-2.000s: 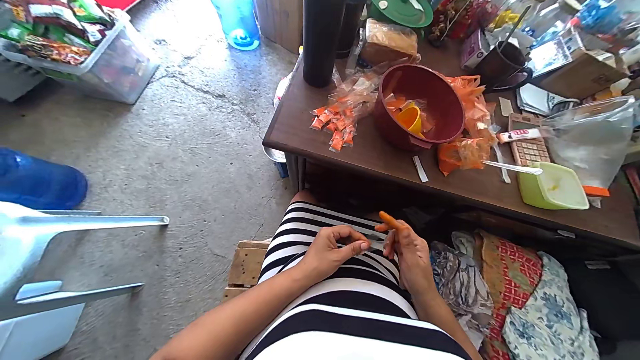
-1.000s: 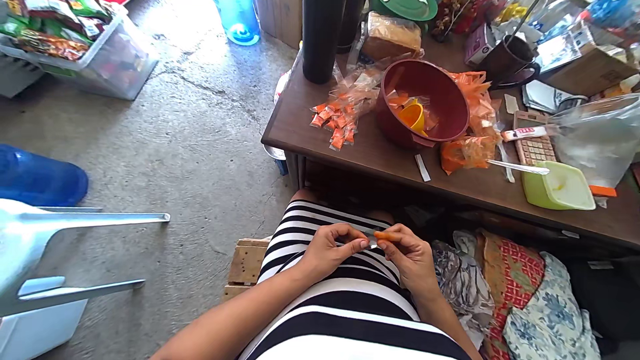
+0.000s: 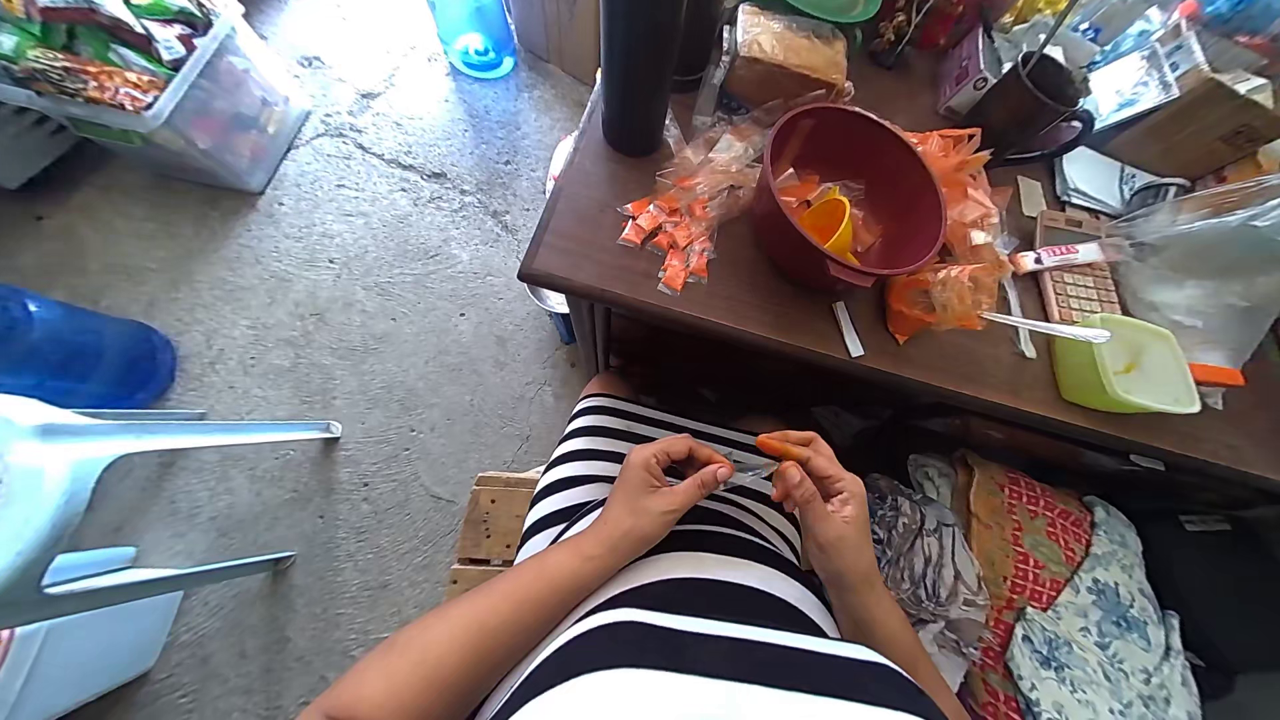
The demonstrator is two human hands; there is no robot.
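Observation:
Above my striped lap, my left hand point(image 3: 668, 492) and my right hand point(image 3: 822, 496) pinch a small clear plastic sachet point(image 3: 745, 471) between them. Orange stains mark the fingertips of my right hand. On the brown table, a maroon plastic bowl point(image 3: 905, 190) holds orange-filled sachets and a yellow scoop point(image 3: 829, 222). To its left lies a pile of small orange-filled sachets point(image 3: 676, 236). Right of the bowl, an orange-filled plastic bag point(image 3: 937, 299) stands near a metal spoon point(image 3: 1050, 327), whose handle end reaches over a light green container point(image 3: 1130, 366).
A black cylinder point(image 3: 640, 75) stands at the table's left end, near a wrapped brown block point(image 3: 788, 60). A pink calculator point(image 3: 1078, 275), a mug point(image 3: 1030, 105) and a clear bag point(image 3: 1200, 260) are at right. A plastic stool point(image 3: 60, 470) and a blue bottle point(image 3: 80, 348) are at left.
Since one second ago my right hand's fingers have spread and moved slightly away from my left hand, so that more of the clear sachet shows between them. The table's things have not moved.

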